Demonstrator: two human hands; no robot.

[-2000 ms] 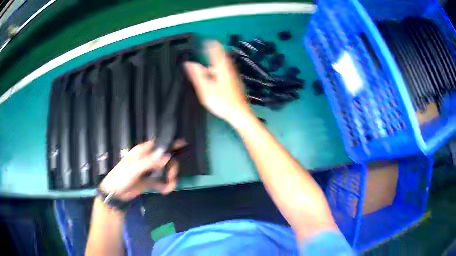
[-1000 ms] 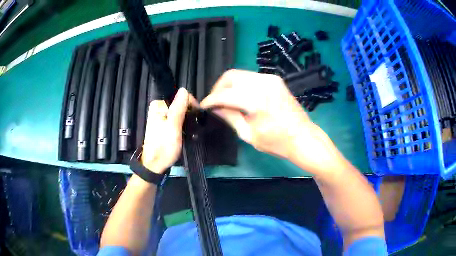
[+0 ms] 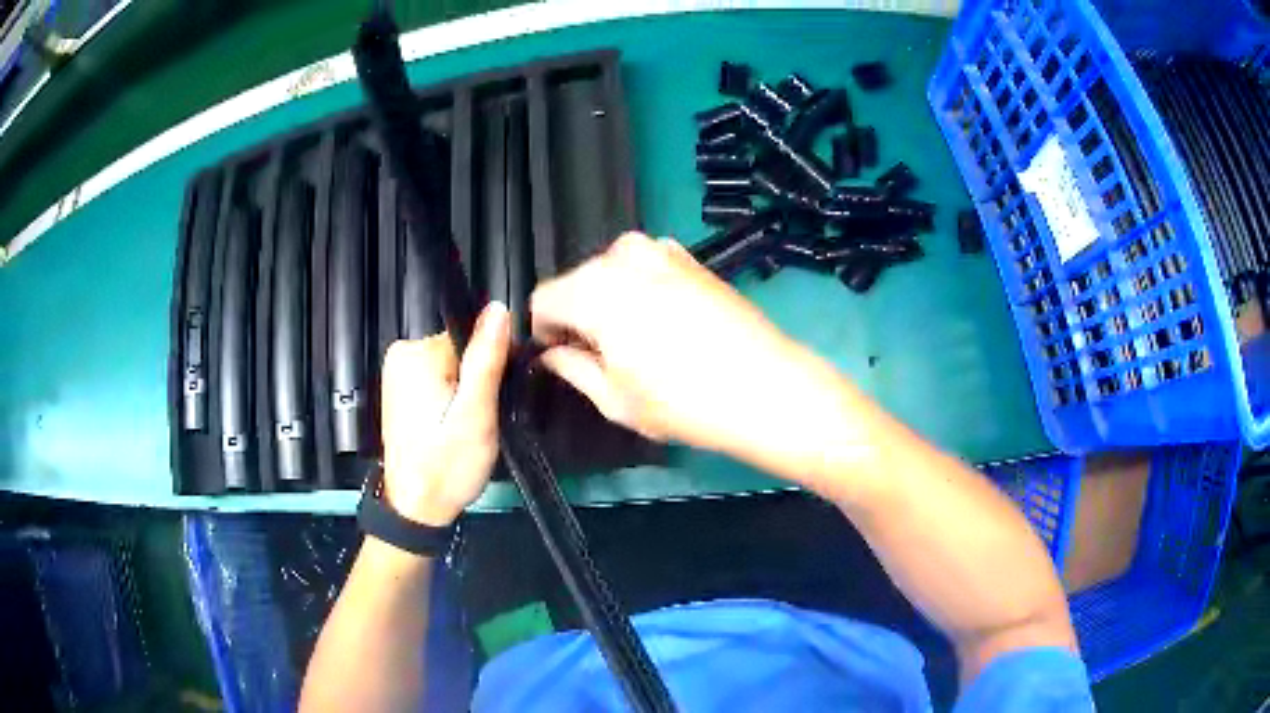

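My left hand (image 3: 449, 418) is closed around the middle of a long black folding leg unit (image 3: 578, 564). The unit runs from the top left, over the tray, down to my shirt. My right hand (image 3: 648, 334) is bent against the unit's middle joint, fingertips pinched there; the joint and anything between the fingers are hidden. The black slotted tray (image 3: 592, 181) lies under my hands on the bench. Black trayed units (image 3: 290, 307) with small pale marks near their lower ends lie in its left channels. A loose pile of small black pieces (image 3: 801, 174) lies right of the tray.
A blue basket (image 3: 1100, 279) with a white label stands at the right, holding black rods (image 3: 1212, 167). A lower blue crate (image 3: 1156, 585) with brown cardboard is below the bench edge. A lined blue crate (image 3: 230, 599) is under the bench at left. A pale rail (image 3: 557, 39) runs behind.
Two seconds ago my hands were apart over the tray; by one second ago they had met on the leg unit. Since then its lower end has swung right, and my right hand has moved slightly left.
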